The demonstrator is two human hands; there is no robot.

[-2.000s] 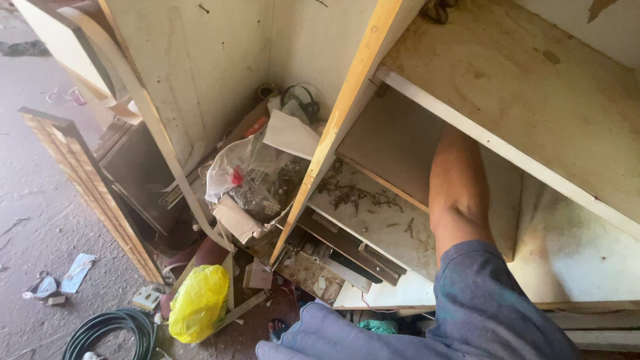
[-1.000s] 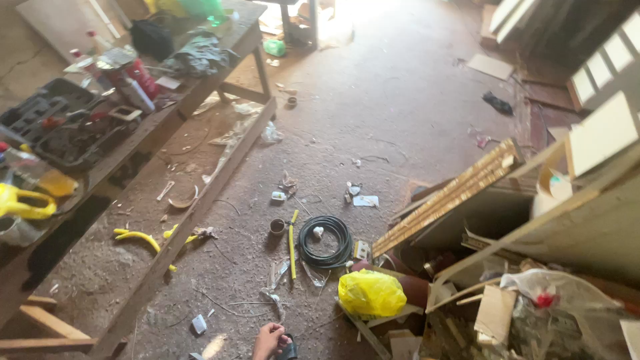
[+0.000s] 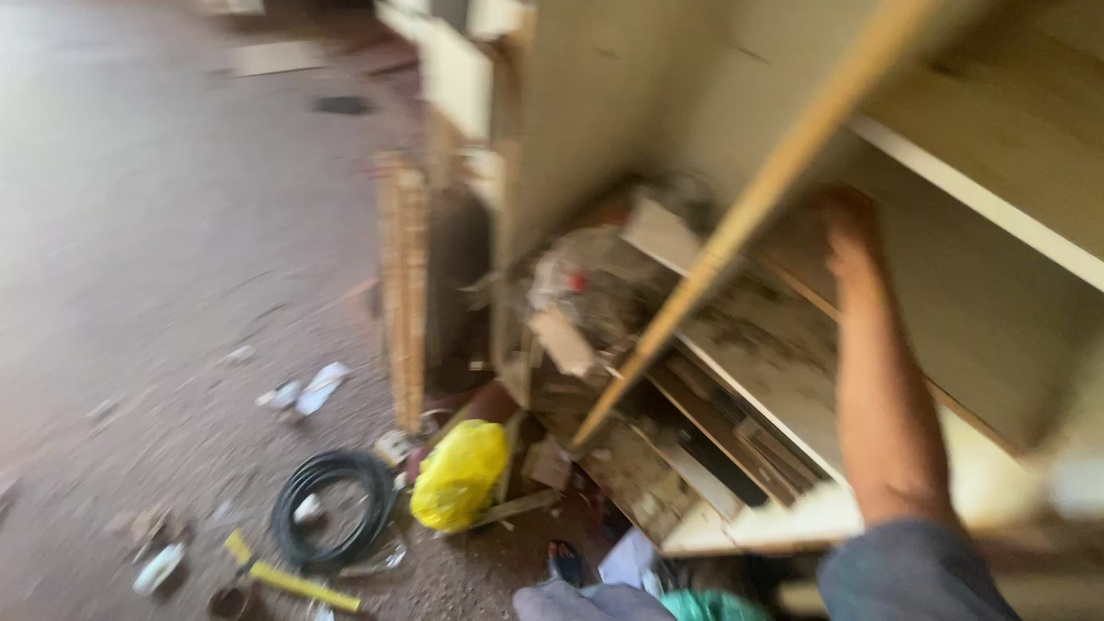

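My right hand [image 3: 849,224] reaches into a wooden shelf unit [image 3: 992,190], near the edge of a brown board [image 3: 957,302] inside it. Blur and shade hide its fingers, so whether it grips anything cannot be told. Left of the hand, a bare wooden strip [image 3: 733,233] slants across the unit's front. Under the hand lies a lower shelf [image 3: 750,345] strewn with dark debris. My left hand is out of view; a grey sleeve or piece of clothing [image 3: 586,604] shows at the bottom edge.
A yellow plastic bag [image 3: 461,474], a coil of black hose [image 3: 332,509] and a yellow strip [image 3: 297,586] lie on the dirty floor [image 3: 172,259]. Upright wooden slats [image 3: 401,293] stand beside the unit. Clear plastic and scraps [image 3: 561,319] fill its corner.
The view has swung from the floor and workbench back to the shelf unit. My right arm, not seen one second ago, is again inside the unit. The hand seen low over the floor then is gone.
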